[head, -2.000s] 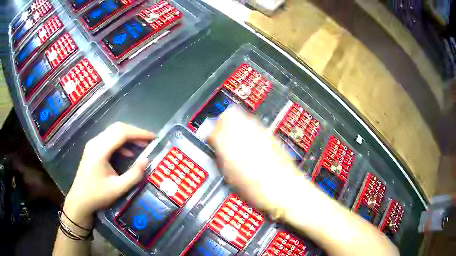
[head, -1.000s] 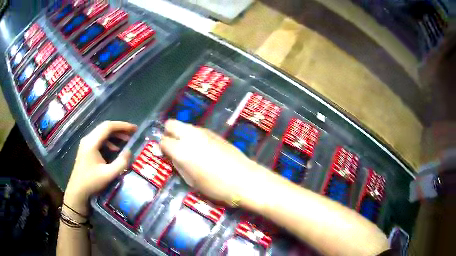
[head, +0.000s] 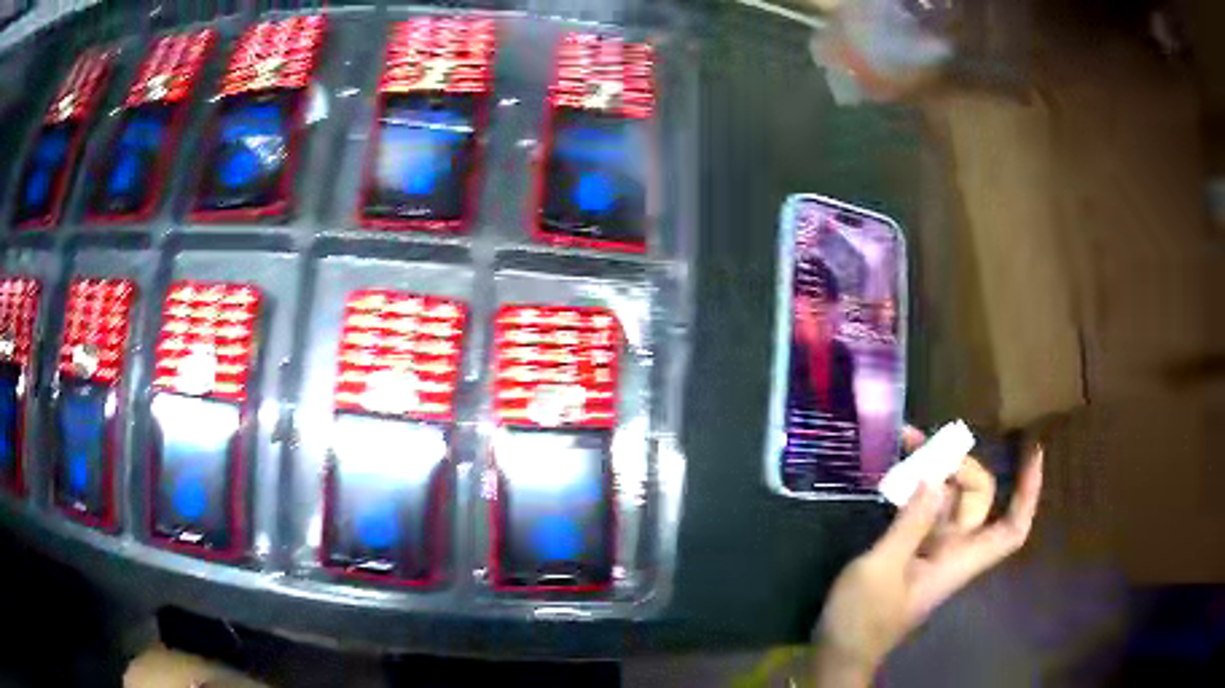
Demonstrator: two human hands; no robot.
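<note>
A clear plastic tray (head: 678,289) holds two rows of red keypad phones, red keys above dark screens with blue marks. A larger smartphone (head: 844,350) lies face up right of the tray, showing a bright picture. My right hand (head: 940,518) is at the smartphone's lower right corner, pinching a small white wipe (head: 927,464) that overlaps the corner; whether it touches is unclear. My left hand (head: 168,668) shows only as a small blurred patch of skin at the bottom left edge, cut off; its fingers cannot be made out.
The tray and smartphone lie on a dark green mat (head: 732,565). Brown cartons (head: 1142,296) stand on the right. A crumpled clear or pale thing (head: 880,47) is at the top right, blurred.
The view has swung right, bringing the smartphone and cartons in. My right hand has left the keypad phones for the smartphone's corner. My left hand no longer shows at the tray's edge.
</note>
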